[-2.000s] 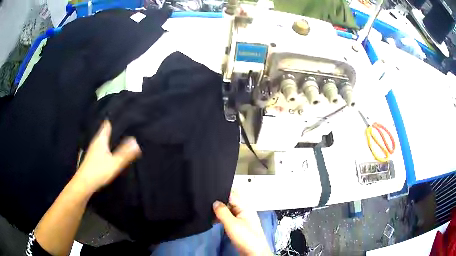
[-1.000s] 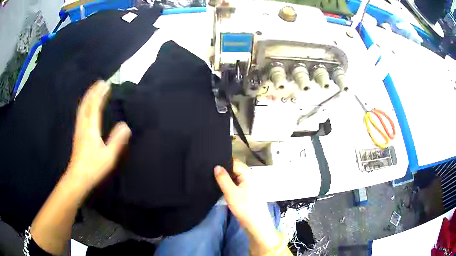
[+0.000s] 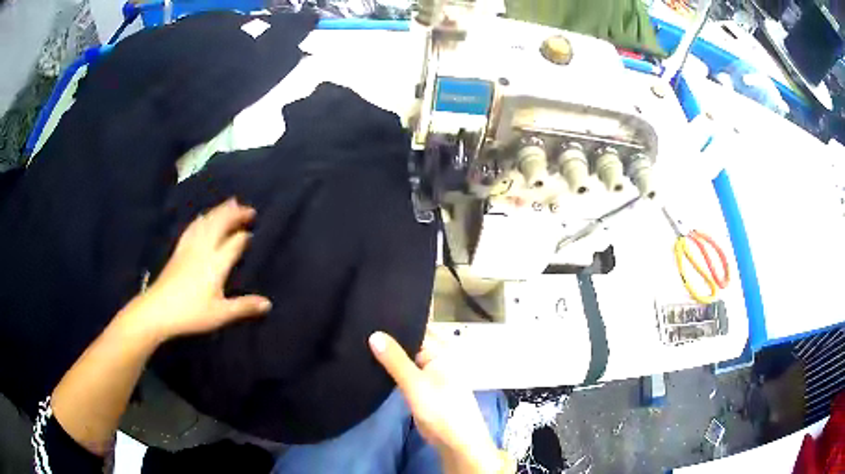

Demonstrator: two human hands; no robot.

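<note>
A black fabric piece point(image 3: 306, 222) lies left of the cream overlock machine point(image 3: 565, 93), its right edge at the dark presser foot area point(image 3: 428, 185). My left hand point(image 3: 199, 278) rests on the fabric with fingers spread. My right hand point(image 3: 426, 393) is at the fabric's lower right edge, thumb on top and the other fingers partly hidden at the edge, pinching it. A larger black garment pile point(image 3: 93, 167) with a small white label point(image 3: 255, 28) lies at the far left.
Scissors with orange and red handles point(image 3: 701, 264) and a small clear case point(image 3: 692, 321) lie right of the machine. A dark strip point(image 3: 595, 324) runs down the table front. Green fabric point(image 3: 593, 20) is behind the machine. Blue edging point(image 3: 741, 250) borders the table.
My left hand has moved down over the fabric, and its folds are flatter. My right hand still holds the right edge. The whole view has shifted slightly between frames.
</note>
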